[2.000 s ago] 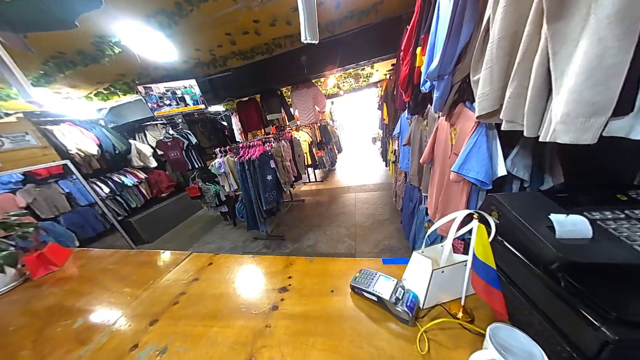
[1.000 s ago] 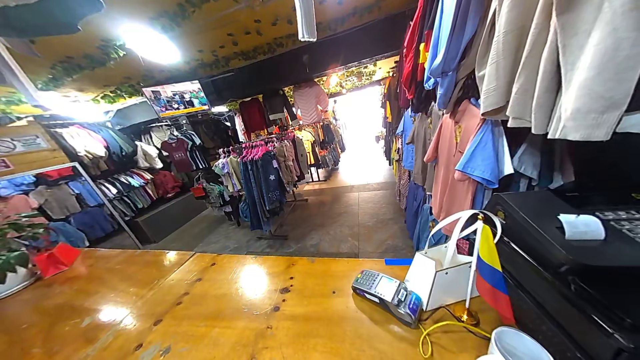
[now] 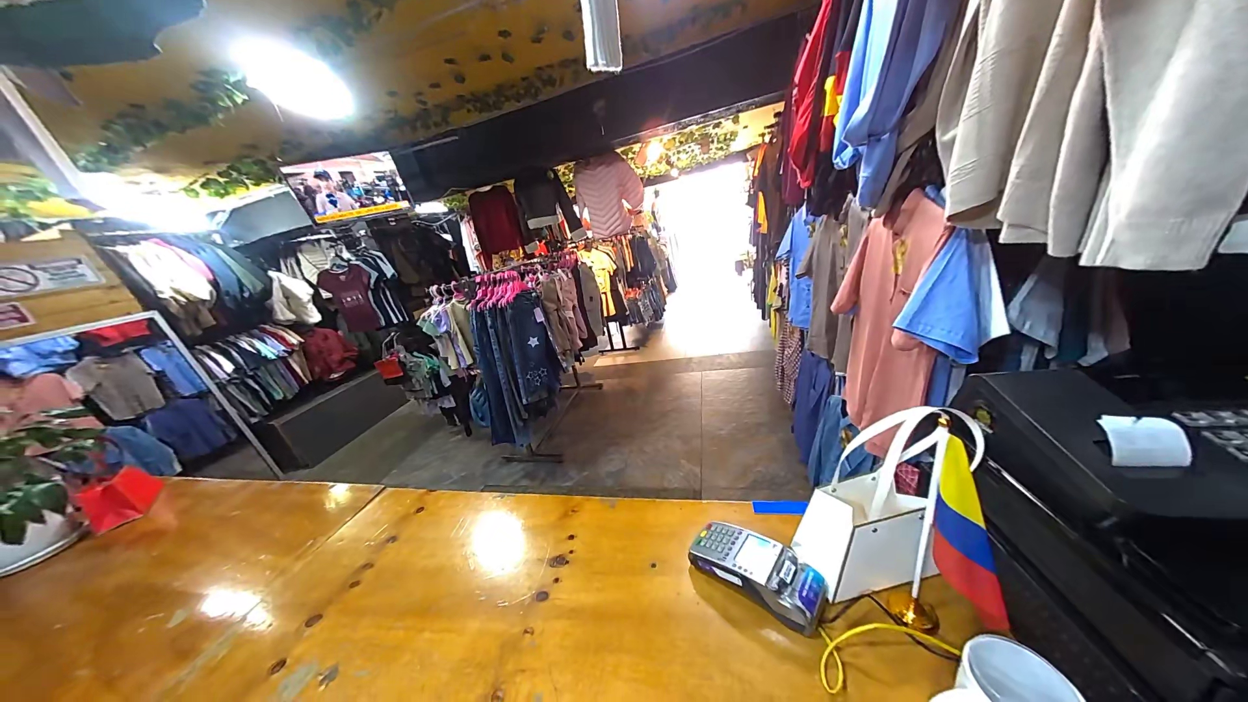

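Observation:
Neither my left hand nor my right hand is in view. In front of me lies a varnished wooden counter (image 3: 439, 595). On its right part a card payment terminal (image 3: 759, 573) rests at a slant, beside a white gift bag with handles (image 3: 868, 536). A small yellow, blue and red flag (image 3: 963, 531) stands on a gold base by the bag. A yellow cable (image 3: 873, 629) curls below it, near a white cup (image 3: 1014, 673) cut off by the lower edge. A black receipt printer or register (image 3: 1053, 419) with a paper slip (image 3: 1146, 441) is at the right.
A potted plant (image 3: 39, 468) and a red paper object (image 3: 119, 497) sit at the counter's left end. Beyond are racks of jeans (image 3: 512, 361), shirts (image 3: 892, 312) hanging at the right, a tiled floor (image 3: 663, 419), and a wall screen (image 3: 346, 187) up left.

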